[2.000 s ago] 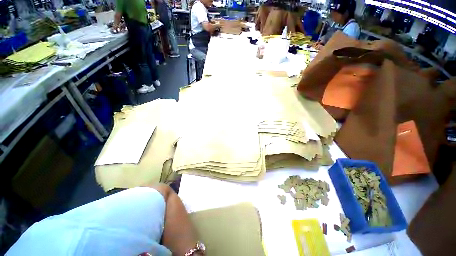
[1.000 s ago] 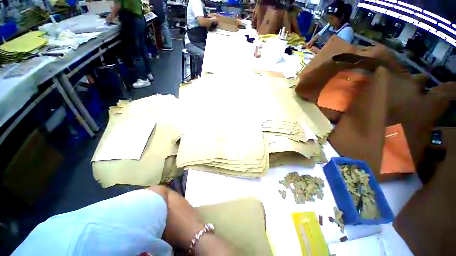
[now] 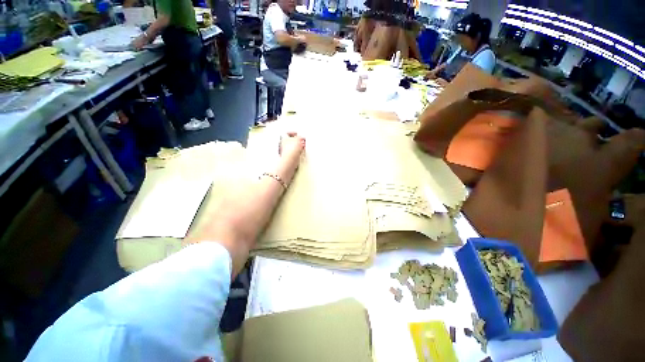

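Observation:
My left hand is stretched forward over the large stack of khaki cut panels. Its fingers are at the stack's far left part, small and washed out by glare, so whether they grip a sheet is unclear. A bracelet shows on the wrist. My right hand is out of the picture. A single khaki panel lies at the bottom edge of the frame, cut off by it. The yellow jig lies to its right, also partly cut off.
A loose pile of khaki chips lies beside the blue bin of chips. Brown bag bodies with orange patches stand at right. A white card lies on the left stack. Several people work at tables further back.
My left forearm has swung up from the near panel, and the hand now reaches over the large stack. The near panel is less covered by the arm.

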